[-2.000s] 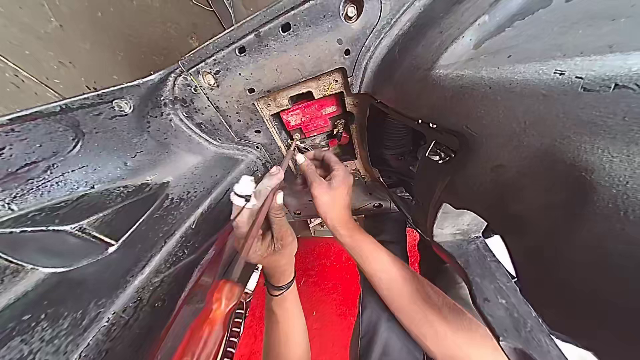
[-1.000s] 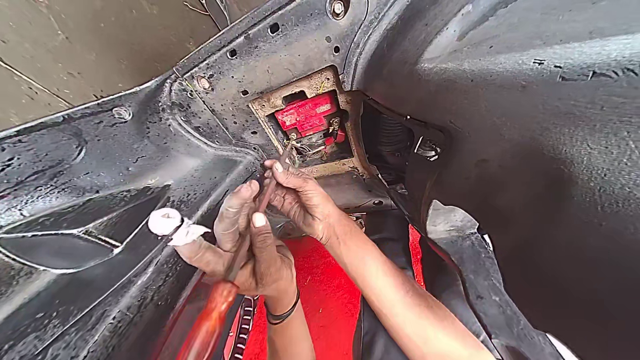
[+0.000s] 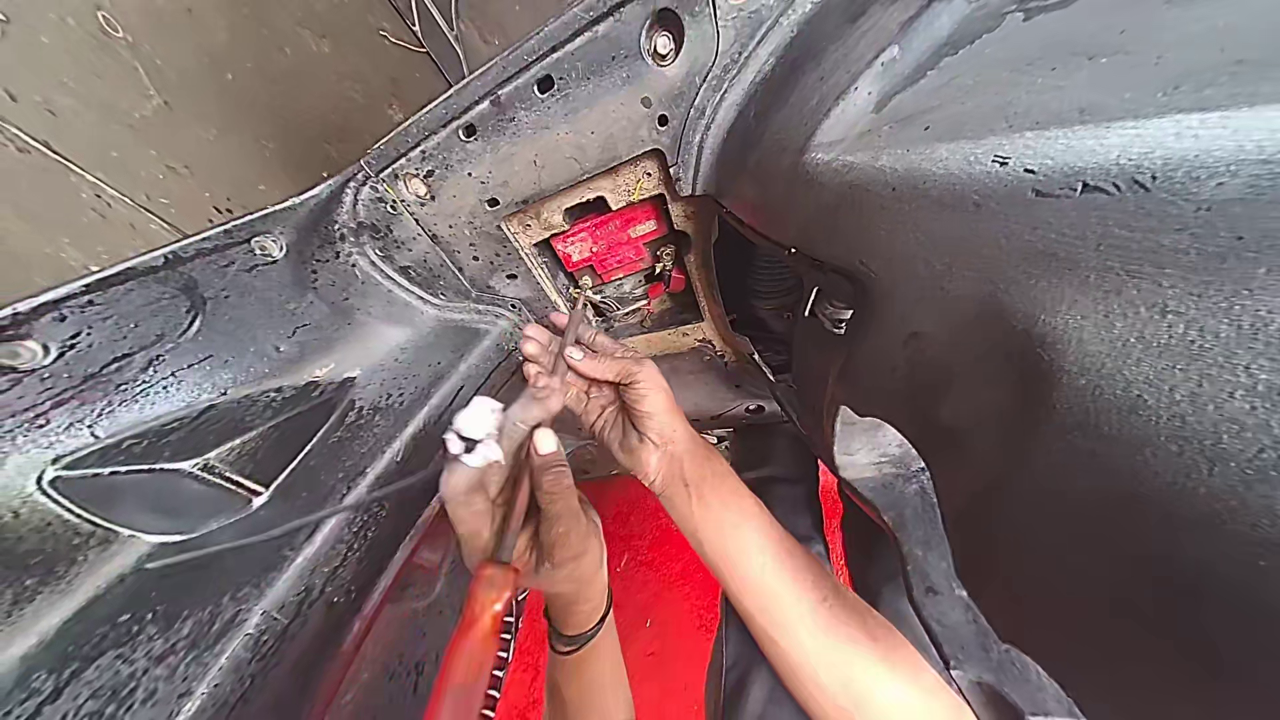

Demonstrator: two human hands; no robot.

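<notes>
My left hand [image 3: 540, 500], with a white wrapping [image 3: 477, 430] on one finger and a black band at the wrist, grips the shaft of a long screwdriver [image 3: 512, 520] with an orange-red handle. The fingers of my right hand [image 3: 615, 395] close around the shaft near its tip. That tip points at the lower left of a red battery [image 3: 612, 242], which sits in a rusty-edged rectangular opening [image 3: 650, 175]. Thin wires [image 3: 625, 305] lie below the battery, beside a red terminal cover [image 3: 668, 284]. Whether the tip touches a terminal I cannot tell.
Black moulded body panels [image 3: 1050, 300] rise on the right and left [image 3: 200, 400]. Bolts [image 3: 664, 44] and small holes dot the panel around the opening. A ribbed black part [image 3: 770, 275] sits right of it. Red material [image 3: 655, 580] lies beneath my forearms, and ground shows at upper left.
Two seconds ago my right hand was close to the battery's lower edge; now it is lower, around the screwdriver shaft. The screwdriver handle stays at the lower left.
</notes>
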